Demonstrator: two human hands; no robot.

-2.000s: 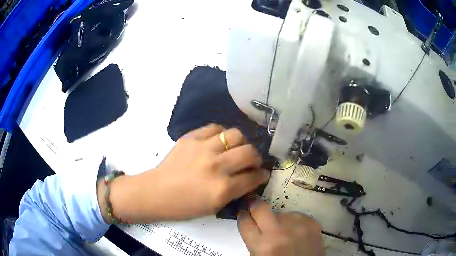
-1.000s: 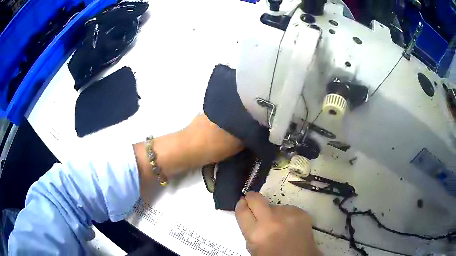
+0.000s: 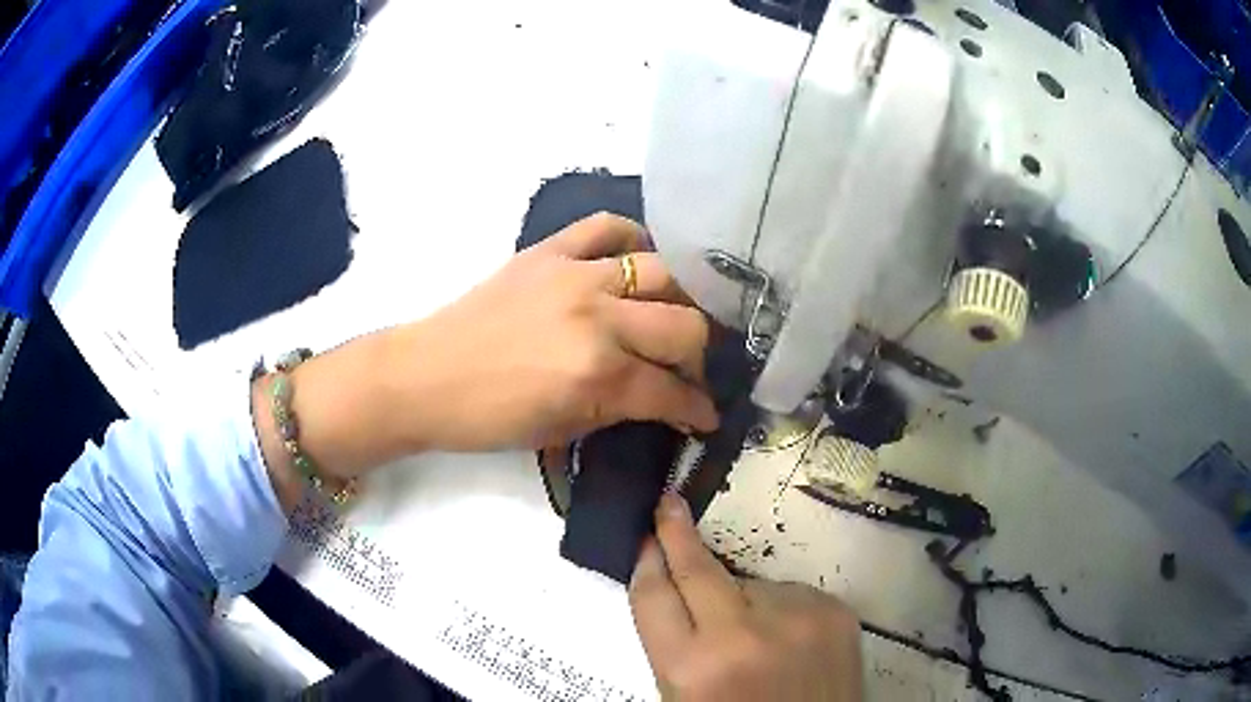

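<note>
A black pouch workpiece (image 3: 611, 501) lies partly under the sewing machine's presser foot area (image 3: 789, 425), with pale zipper teeth showing near its right edge. Its black fabric panel (image 3: 583, 203) extends behind my left hand. My left hand (image 3: 549, 343), with a ring and bracelet, lies over the workpiece, fingertips pressing it left of the needle. My right hand (image 3: 734, 617) pinches the near edge of the workpiece by the zipper teeth. The needle tip is hidden.
A separate black panel (image 3: 264, 244) and a shiny black bundle (image 3: 261, 89) lie at the left, beside a blue bin rim (image 3: 103, 151). The machine head (image 3: 851, 206) stands at right. Black snips (image 3: 912, 507) with a knotted cord (image 3: 1022, 590) lie right of the needle.
My left hand has come from beneath the fabric panel to on top of it, its fingers now near the zipper teeth. My right hand still holds the near edge. The view has shifted slightly.
</note>
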